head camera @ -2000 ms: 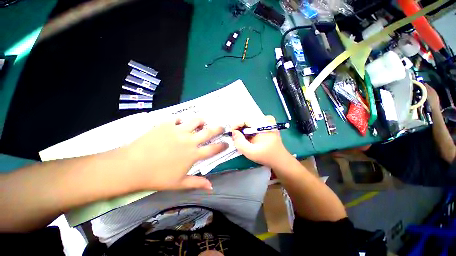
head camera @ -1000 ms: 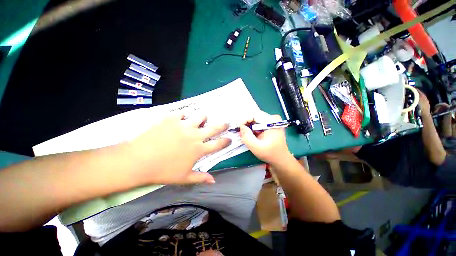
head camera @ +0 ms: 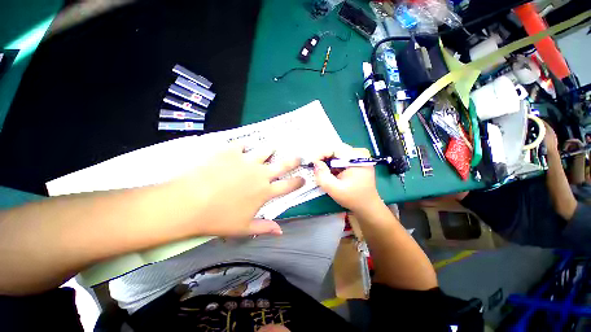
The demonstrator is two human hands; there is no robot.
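White paper sheets lie across the front edge of the bench, partly on a black mat. My left hand lies flat on the paper with its fingers spread, holding nothing. My right hand grips a slim white pen with dark parts, its tip at the paper near my left fingertips. The writing under my hands is mostly hidden. Several silver-grey strips lie fanned on the black mat beyond the paper.
Right of the paper lie a thick black cylinder, thin tools, a red packet and a white roll. A small black device with a thin cable lies beyond. A cardboard box stands below. Another person's arm shows far right.
The view has shifted slightly. My right hand and the pen have moved a little along the paper. My left hand still lies flat on it.
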